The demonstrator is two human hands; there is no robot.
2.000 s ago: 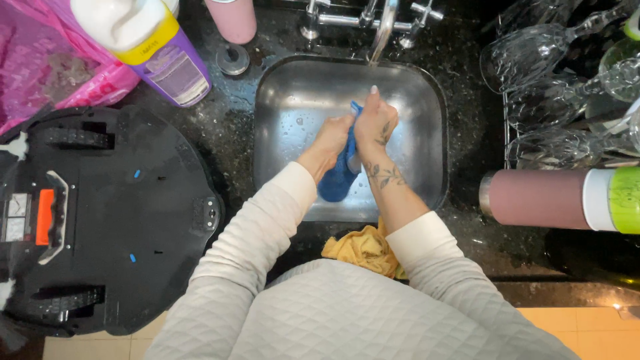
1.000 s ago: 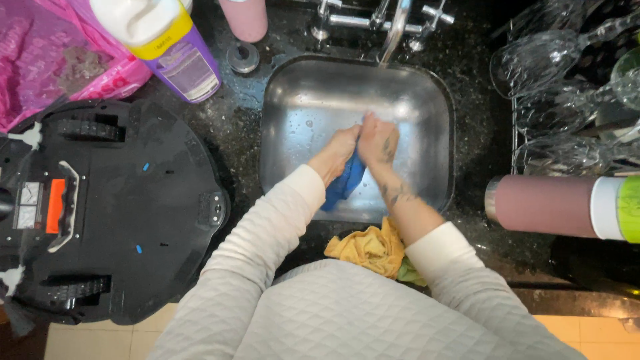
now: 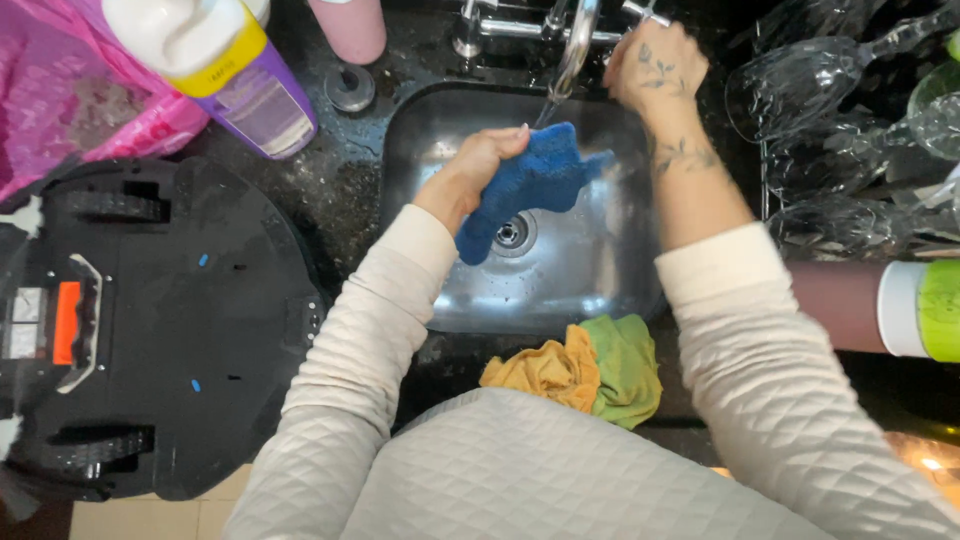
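My left hand (image 3: 480, 165) holds a blue cloth (image 3: 536, 176) over the left half of the stainless steel sink (image 3: 555, 289), just above the drain. A thin stream of water runs from the chrome spout (image 3: 576, 56) beside the cloth's upper edge. At the back right, my right hand (image 3: 660, 64) is at the cross-shaped tap handle (image 3: 646, 12), fingers bent; its fingertips are mostly hidden. A yellow cloth (image 3: 547, 373) and a green cloth (image 3: 626, 367) lie bunched at the sink's front edge, against my body.
An upturned robot vacuum (image 3: 187, 322) lies on the left. Behind it are a purple-and-white bottle (image 3: 255, 97), a pink plastic bag (image 3: 45, 97), a pink container (image 3: 352, 26) and a black stopper (image 3: 349, 88). Stemmed glasses (image 3: 795, 90) and a pink bottle (image 3: 836, 304) stand or lie at right.
My right hand has left the blue cloth and moved up to the tap handle. The cloth, bunched between both hands before, now hangs spread from my left hand. Water now shows at the spout.
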